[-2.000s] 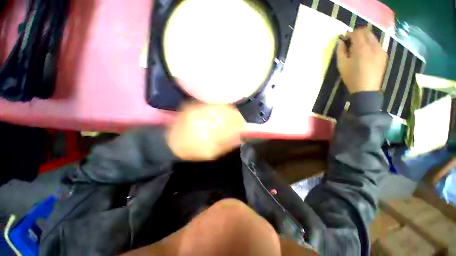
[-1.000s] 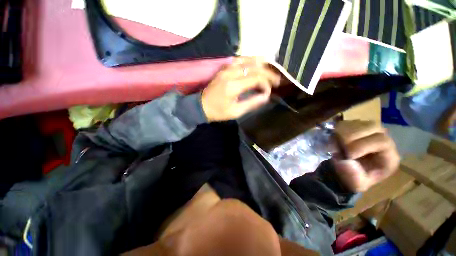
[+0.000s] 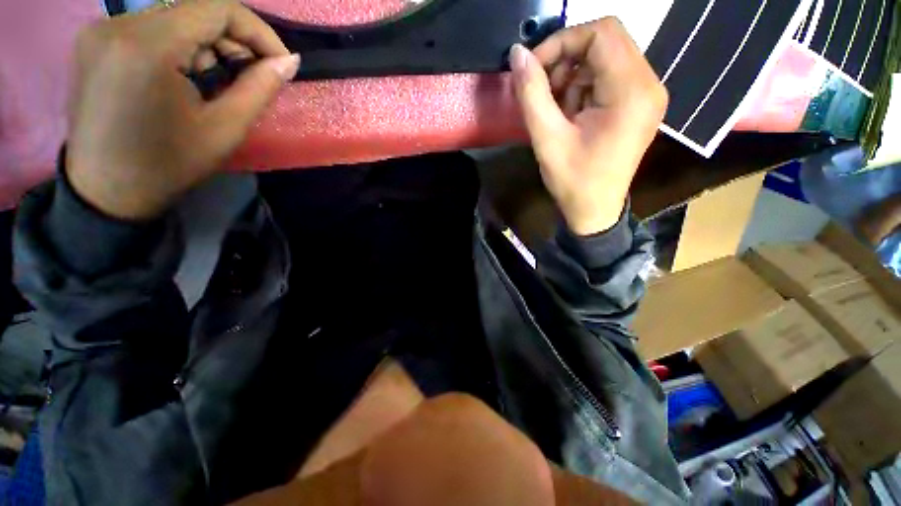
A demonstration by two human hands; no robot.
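Note:
The black plastic frame (image 3: 395, 47) lies on the pink foam mat (image 3: 385, 114) at the top, cut off by the picture's edge. Its near side and part of its round opening show. My left hand (image 3: 158, 109) is at the frame's left part, thumb and fingertips pinched at its near edge. My right hand (image 3: 598, 109) pinches at the near right corner, beside a small hole. A thin black strip appears to run between my fingertips along the near edge; it barely stands out from the frame, and my fingers hide its ends.
A sheet with black strips (image 3: 726, 59) lies right of my right hand and overhangs the mat's front edge. More striped sheets (image 3: 850, 35) lie behind it. Cardboard cartons (image 3: 776, 346) stand below right. Part of another person (image 3: 869, 203) shows at the right edge.
Both hands have moved up to the frame's near edge, my left hand leftward and my right hand up and left. The frame and sheets appear shifted in view.

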